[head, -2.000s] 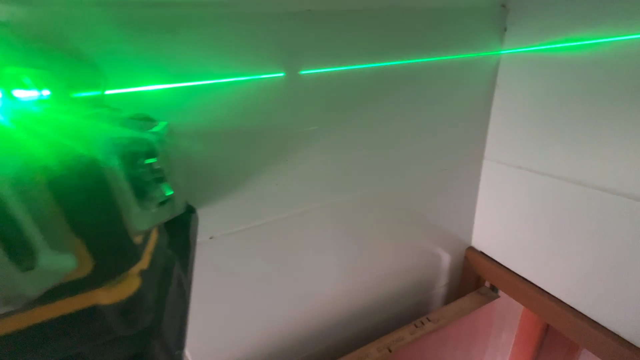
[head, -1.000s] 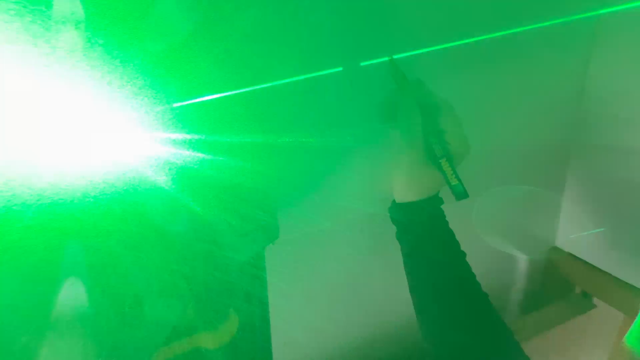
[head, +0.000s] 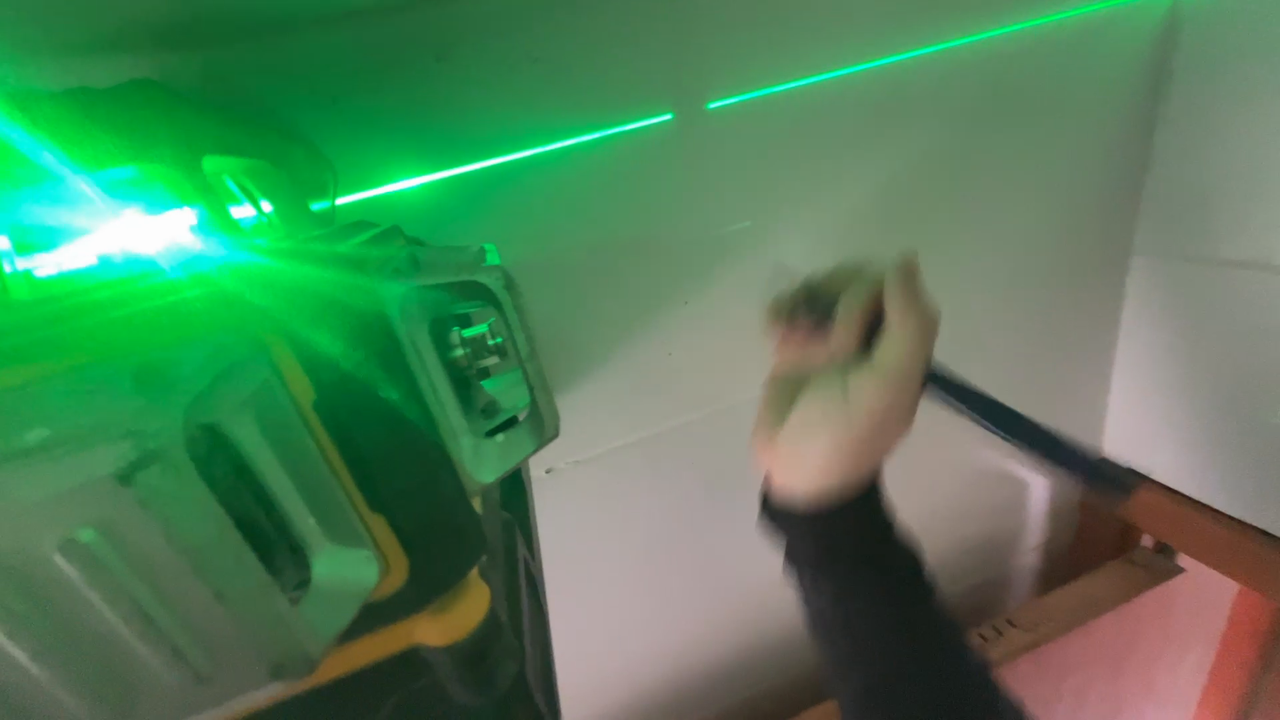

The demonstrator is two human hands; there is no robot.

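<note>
My right hand (head: 845,370), blurred and in a dark sleeve, is raised in front of the white wall panel (head: 640,560). Its fingers are curled around a long dark marking tool (head: 1020,425), apparently a pen, which slants down to the right across the end of the wooden rail. At the left stands a laser level (head: 430,400) with a grey and yellow-trimmed black housing and a window on its side. A green laser line (head: 900,60) crosses the wall above my hand, with a short gap in it. My left hand is not in view.
A wall corner (head: 1135,240) stands at the right. Below it are a brown wooden rail (head: 1210,530) and a thin wooden strip (head: 1080,600) bearing marks, beside a pinkish surface. Green glare hides part of the laser level's top.
My right hand was absent two seconds ago and stood near the laser line with the tool one second ago. It is now lower, away from the line. The strong glare has lessened.
</note>
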